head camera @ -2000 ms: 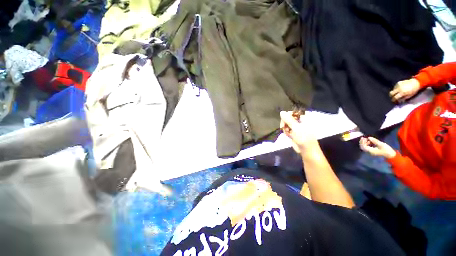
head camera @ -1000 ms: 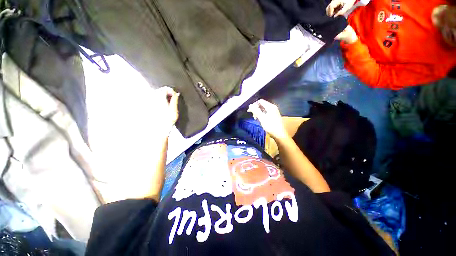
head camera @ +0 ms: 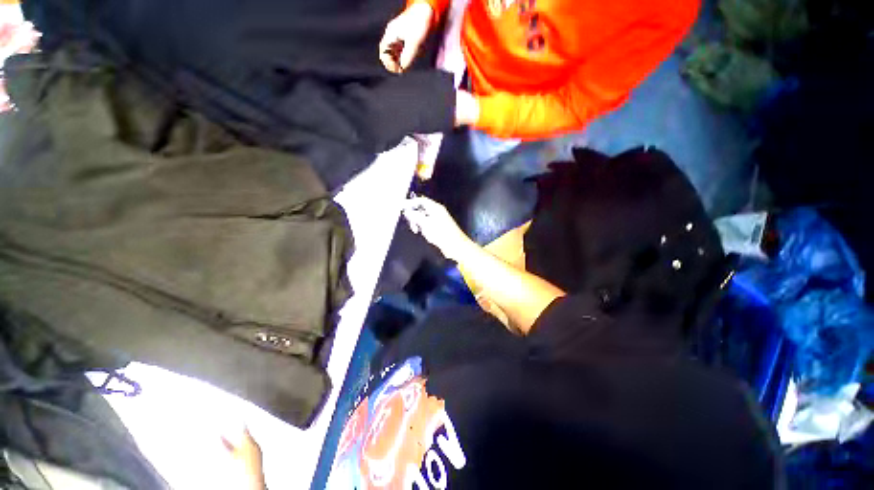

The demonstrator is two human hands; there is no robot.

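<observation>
A dark olive-brown blazer [head camera: 192, 239] lies spread on the white tabletop, its sleeve [head camera: 259, 335] toward me with small cuff buttons near the end. My left hand [head camera: 247, 457] is on or just above the white surface below the sleeve, apart from it. It is washed out and cut off by the bottom edge, so its grip is unclear. My right hand [head camera: 431, 223] is beyond the table's front edge, off the blazer, with fingers bent. Whether it holds a small tool cannot be told.
A person in an orange-red top [head camera: 565, 67] handles black or navy garments [head camera: 287, 57] at the table's far side. A black garment pile with shiny dots [head camera: 623, 239] is at my right, near blue plastic bags [head camera: 815, 287]. A grey garment [head camera: 67, 431] lies lower left.
The view has turned right, so the olive blazer now lies farther left. The left hand, out of view at first, has left the sleeve end. The right hand has left the blazer's hem.
</observation>
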